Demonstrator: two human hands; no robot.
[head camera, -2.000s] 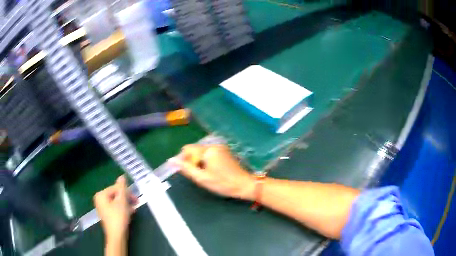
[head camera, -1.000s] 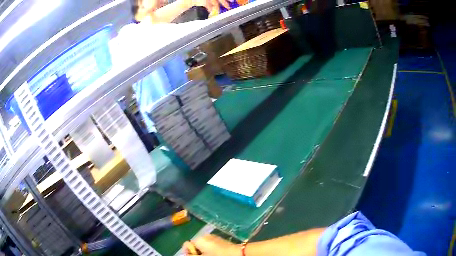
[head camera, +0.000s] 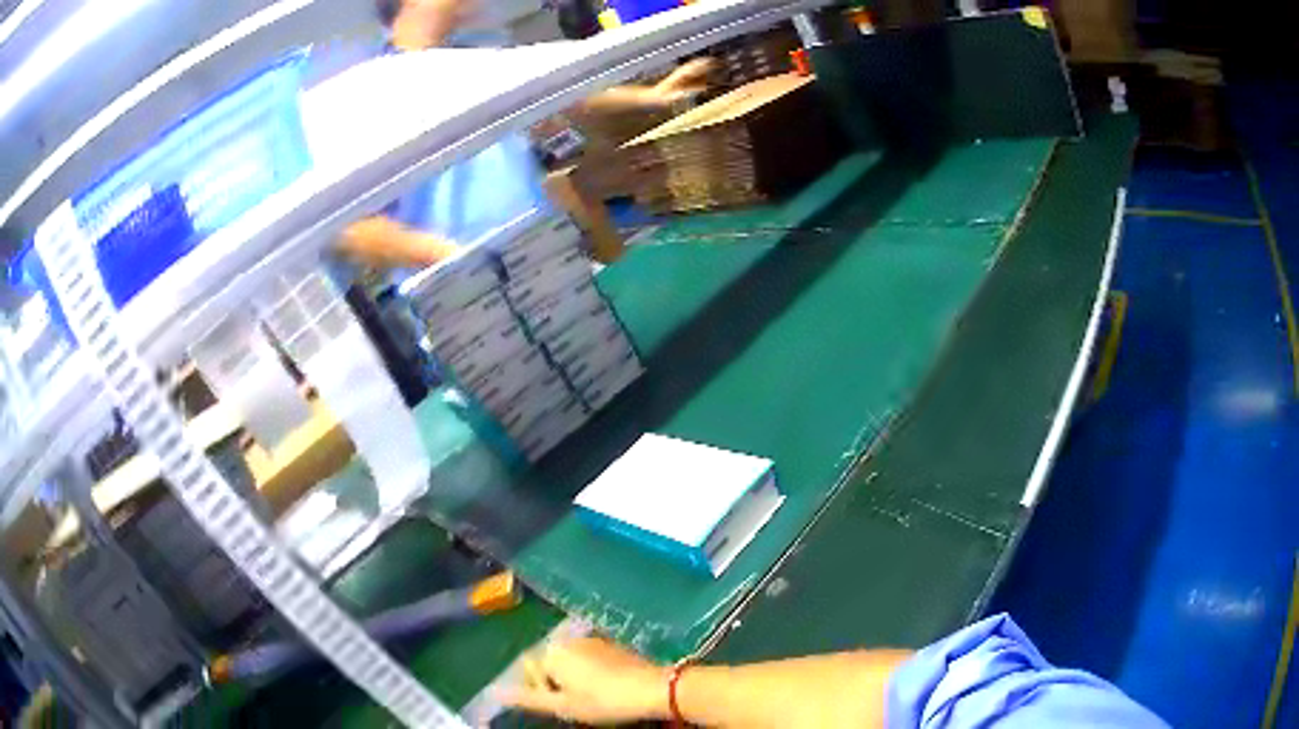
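My right hand (head camera: 587, 681) is low at the bottom edge, palm down with curled fingers over the pale rail; whether it holds anything cannot be told. It wears a red wrist string. My left hand is out of view. A product box (head camera: 681, 496), white on top with teal-blue sides, lies flat on the near part of the green mat (head camera: 841, 328), beyond my right hand. The label strip (head camera: 214, 499), a white ribbon with dark bars, hangs down diagonally left of my hand. Its lower end is cut off.
Stacked boxes (head camera: 530, 335) stand at the mat's back left. A dark tube with orange ends (head camera: 413, 615) lies left of my hand. An overhead shelf with a blue basket (head camera: 185, 185) crosses the top left. Behind are another person's arms (head camera: 399, 242) and brown cartons (head camera: 727, 143).
The view has swung up and right since the oldest frame. My left hand, seen there at the rail, has left the picture. The other person's arms have moved to the stack and cartons.
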